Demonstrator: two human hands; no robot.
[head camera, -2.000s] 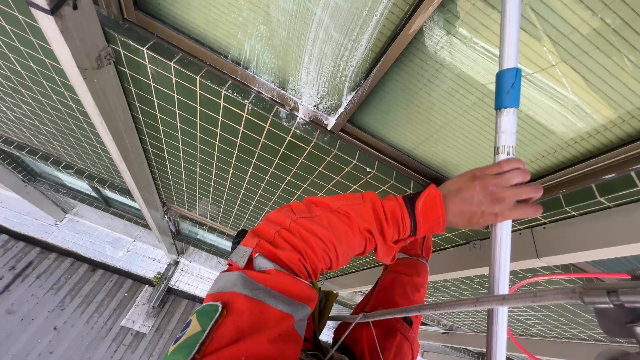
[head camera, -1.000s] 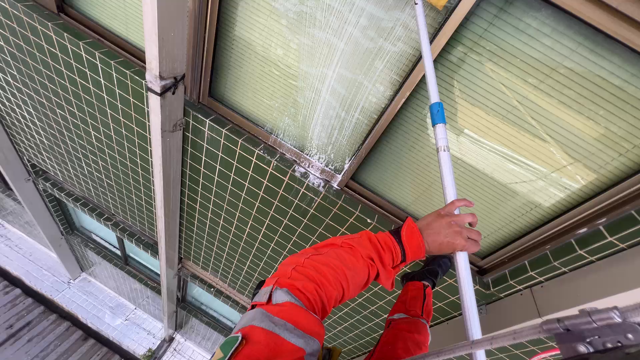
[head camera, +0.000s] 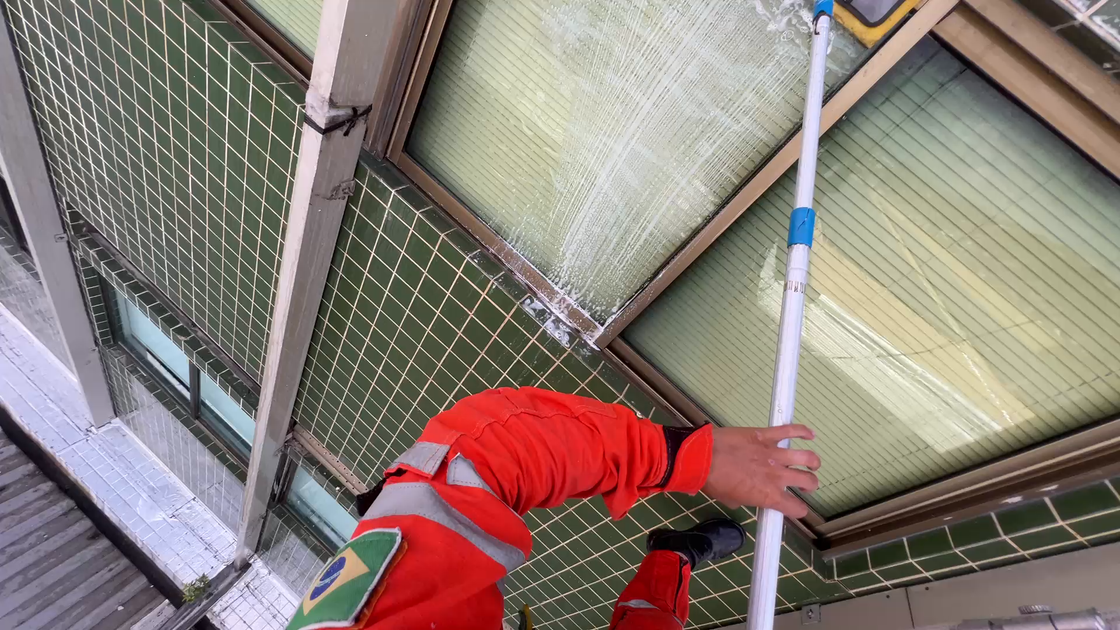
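My left hand, in a red sleeve with grey reflective bands, wraps loosely around an aluminium telescopic pole, its fingers spread across the shaft. The pole has a blue collar and rises to a blue fitting at the top edge. Beside that fitting is a yellow-edged object, cut off by the frame. Streaky white foam covers much of the left window pane, down to its lower corner. The right pane shows pale streaks or reflections. My right hand is out of view, as is the pole's lower end.
Green tiled wall surrounds the brown window frames. A grey metal beam with a black tie crosses at left. Below lie a silvery ledge and ribbed roofing. My black boot is against the tiles; metal hardware is lower right.
The view has shifted toward the windows, and more of the foamy pane shows. My left hand stays at the pole, its fingers now more spread. The yellow-edged object shows more than a second ago.
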